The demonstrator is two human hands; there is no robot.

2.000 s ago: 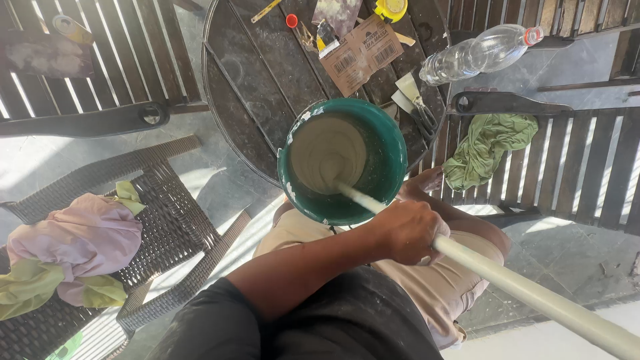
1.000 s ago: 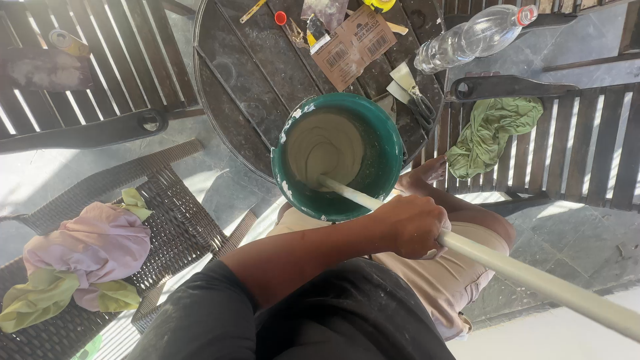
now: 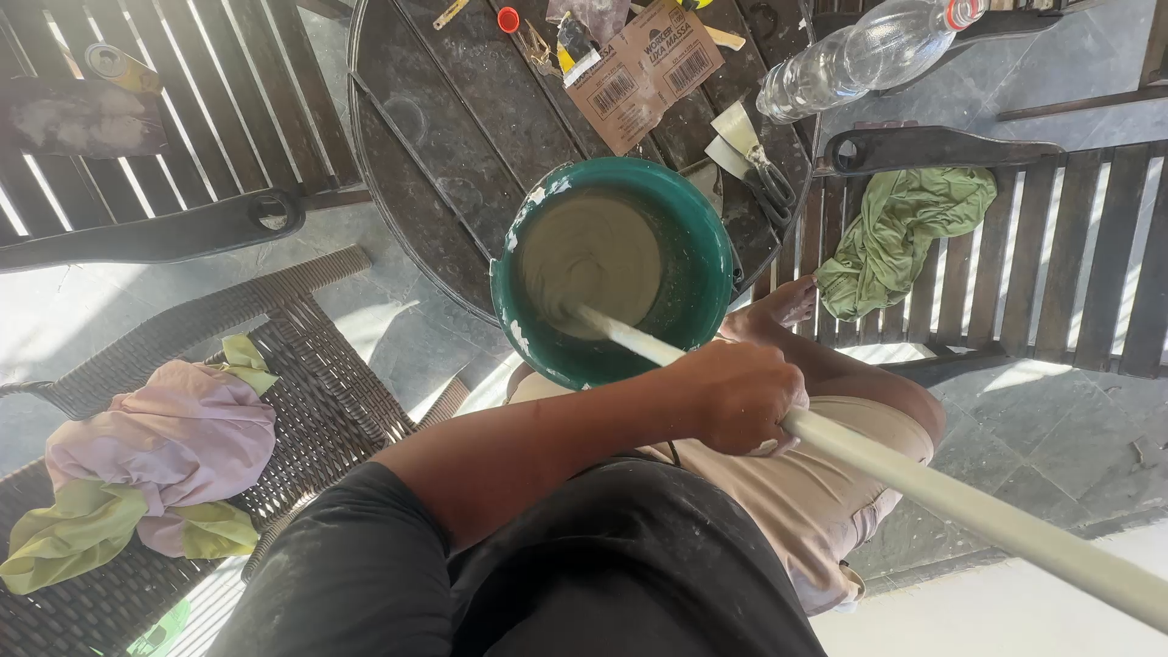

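My left hand [image 3: 744,397] is closed around a long pale pole [image 3: 967,506], which runs from the lower right edge into a green plastic bucket [image 3: 712,265]. The pole's lower end dips into a thick grey-beige mixture [image 3: 593,251] with swirl marks on its surface. White residue sticks to the bucket's rim. The bucket is at the near edge of a round dark wooden table [image 3: 438,173], just beyond my lap. Putty knives [image 3: 744,146] lie on the table right of the bucket, beside a piece of brown sandpaper packaging [image 3: 643,78]. My right hand is out of frame.
A clear plastic bottle [image 3: 867,59] lies at the table's right edge. A green cloth [image 3: 899,237] rests on the right slatted chair; a pink and green cloth [image 3: 173,438] lies on the woven chair. A can [image 3: 119,68] lies on the left slatted seat.
The pole's lower end has shifted a little to the left within the bucket. My left hand stays closed on the pole throughout.
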